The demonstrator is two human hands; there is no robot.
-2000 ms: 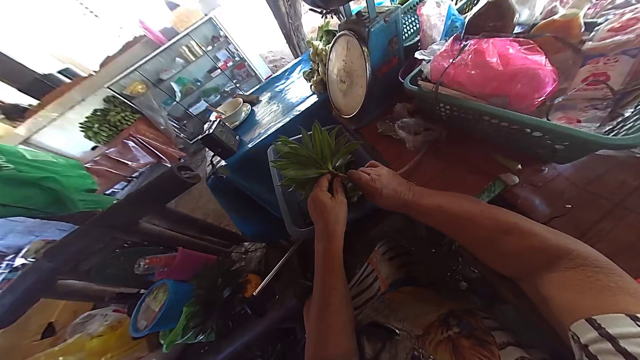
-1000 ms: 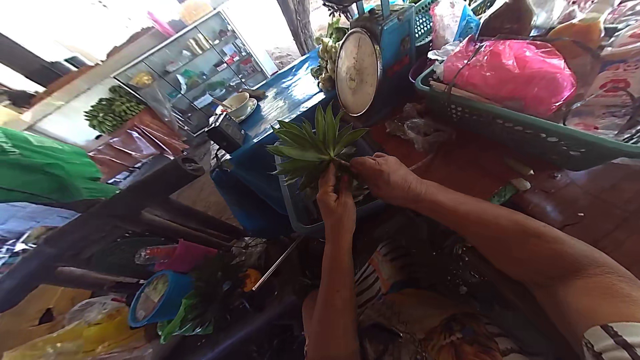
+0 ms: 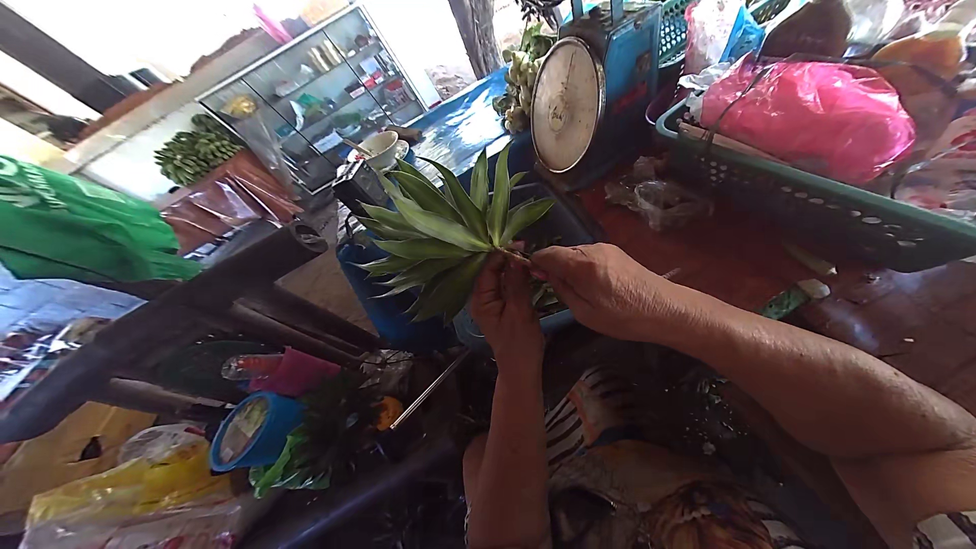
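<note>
My left hand (image 3: 505, 301) grips the stem end of a fanned bunch of long pointed green leaves (image 3: 450, 229). Its leaves spread up and to the left, over a grey-blue plastic tub (image 3: 560, 320). My right hand (image 3: 591, 286) meets the left at the stem, with thumb and forefinger pinched there on what looks like a thin tie or stem piece, too small to tell. The tub's contents are mostly hidden behind the leaves and hands.
A dial scale (image 3: 568, 104) stands beyond the tub. At the right a green plastic basket (image 3: 808, 202) holds a pink plastic bag (image 3: 808, 114). A blue bucket (image 3: 248, 431) sits at lower left below a dark wooden rail (image 3: 168, 320). Green bananas (image 3: 197, 152) lie farther back.
The leaf bunch has turned in my left hand and now fans more to the left. Both hands stay together at the stem.
</note>
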